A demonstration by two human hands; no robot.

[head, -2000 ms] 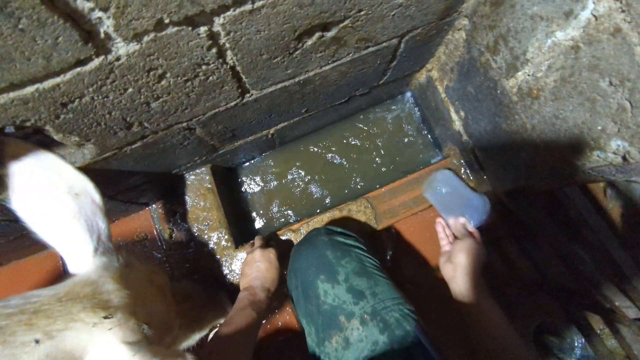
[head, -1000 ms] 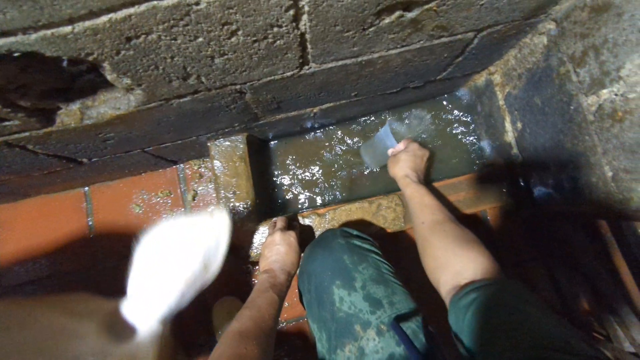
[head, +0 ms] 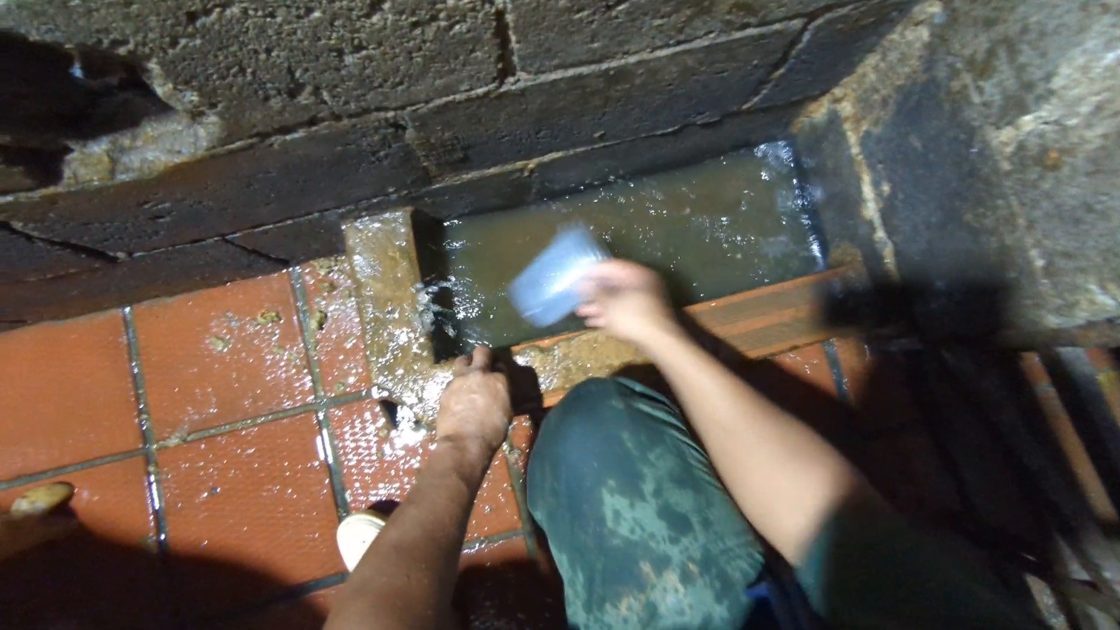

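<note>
A rectangular trough of murky water (head: pixel 682 219) is set against the block wall, with a wet concrete and brick rim (head: pixel 761 315). Blurred by motion, a pale translucent plastic scoop or cup (head: pixel 558 276) is over the near left part of the water, gripped in my right hand (head: pixel 626 299). My left hand (head: pixel 475 402) rests at the trough's near left corner, its fingers on the rim; whether it grips the edge cannot be told. My knee in wet green trousers (head: pixel 639 490) is between my arms, close to the rim.
Wet red floor tiles (head: pixel 232 350) with small clumps of dirt lie left of the trough. Rough concrete blocks (head: pixel 332 70) rise behind it, with a hole at upper left. Dark slats (head: pixel 989 437) are at right. A white rounded object (head: pixel 359 538) lies beside my left forearm.
My right hand and the scoop, beside the trough two seconds ago, moved over the water, then leftward. The pale animal ear and body at lower left have gone from view. My left hand stays at the corner.
</note>
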